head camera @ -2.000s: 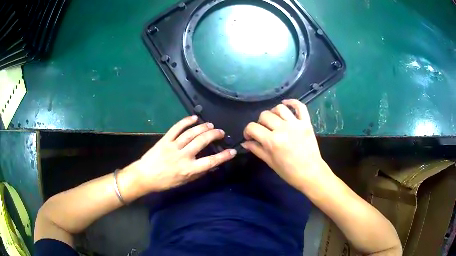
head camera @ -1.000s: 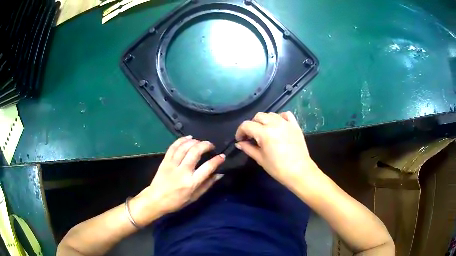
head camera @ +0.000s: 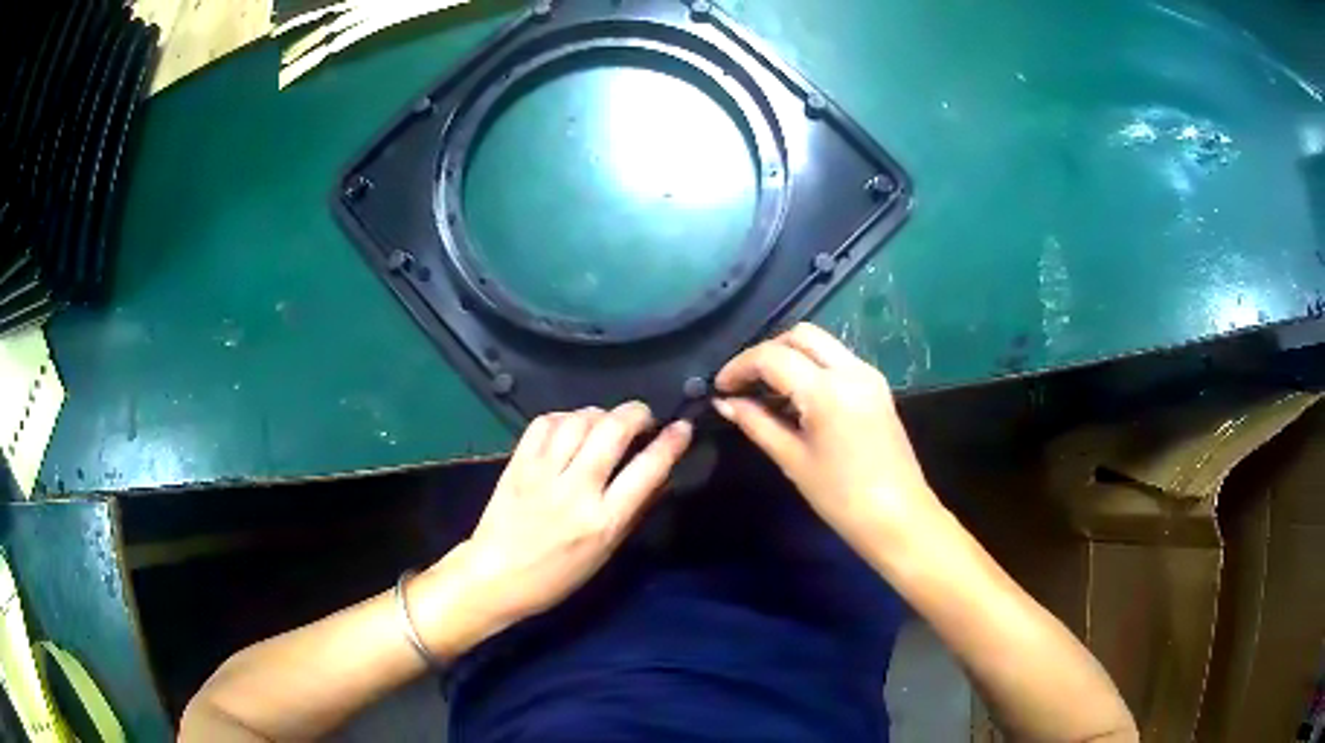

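A black plastic frame (head camera: 610,370) with a large round opening lies turned like a diamond on the green bench, its near corner over the bench edge. My left hand (head camera: 567,501) is at the near corner, with fingertips on the frame's edge. My right hand (head camera: 821,421) is just right of it, thumb and index finger pinched at the lower right side beside a round boss. A thin dark strip seems to lie between the fingertips, hard to tell from the black frame. The near corner is partly hidden by my fingers.
Stacked black frames (head camera: 80,160) stand at the upper left. Cream paper strips (head camera: 342,32) lie at the top left, and a cream perforated sheet (head camera: 26,407) at the left edge. Yellow-green liner strips (head camera: 73,697) are at lower left. A cardboard carton (head camera: 1155,566) is below the bench edge at right.
The frame has shifted left and slightly down in view. My right fingers have moved from the near corner up along the lower right edge. My left fingertips have followed to the right.
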